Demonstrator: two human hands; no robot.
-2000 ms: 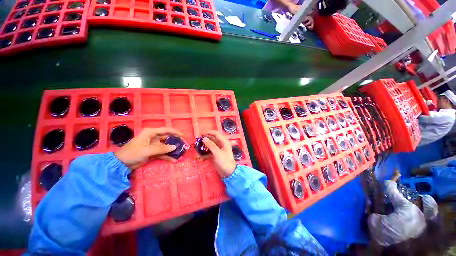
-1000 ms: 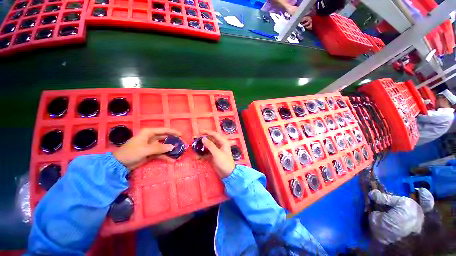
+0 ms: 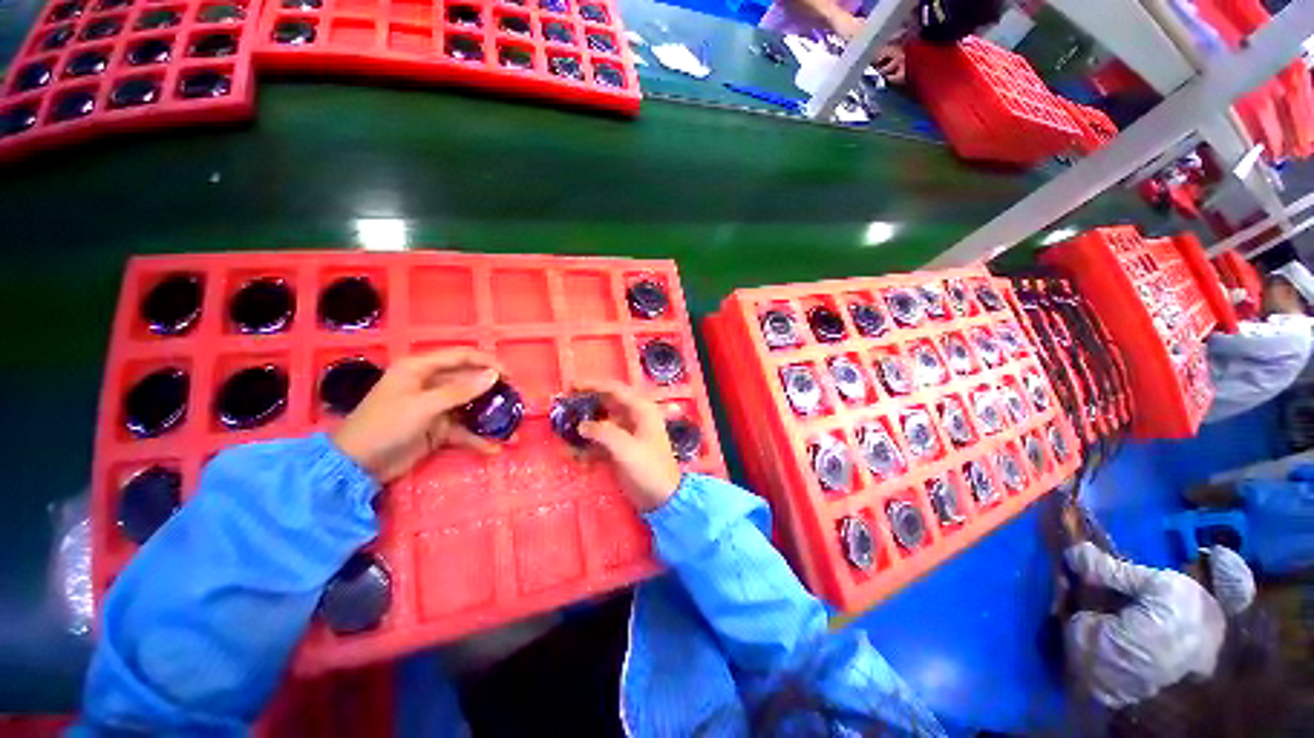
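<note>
A red work tray (image 3: 458,570) with square pockets lies in front of me. Dark round discs (image 3: 261,306) fill several pockets at its left, and a few sit in its right column. My left hand (image 3: 418,411) holds a dark glossy disc (image 3: 493,411) between thumb and fingers above the tray middle. My right hand (image 3: 627,440) holds another dark disc (image 3: 578,417) just to the right of it. The two discs are close together with a small gap. My left sleeve hides part of the tray's lower left.
Stacked red trays (image 3: 785,483) with silvery discs stand close at the right. More red trays (image 3: 447,61) lie across the green surface (image 3: 476,173). A pale metal frame (image 3: 1066,173) slants at upper right. Crumpled clear plastic (image 3: 72,570) lies left of the tray. People sit at far right.
The disc in my left hand is tilted differently and my left fingers have shifted up over it. My right-hand disc has turned and shows more of its face. The trays stay in place.
</note>
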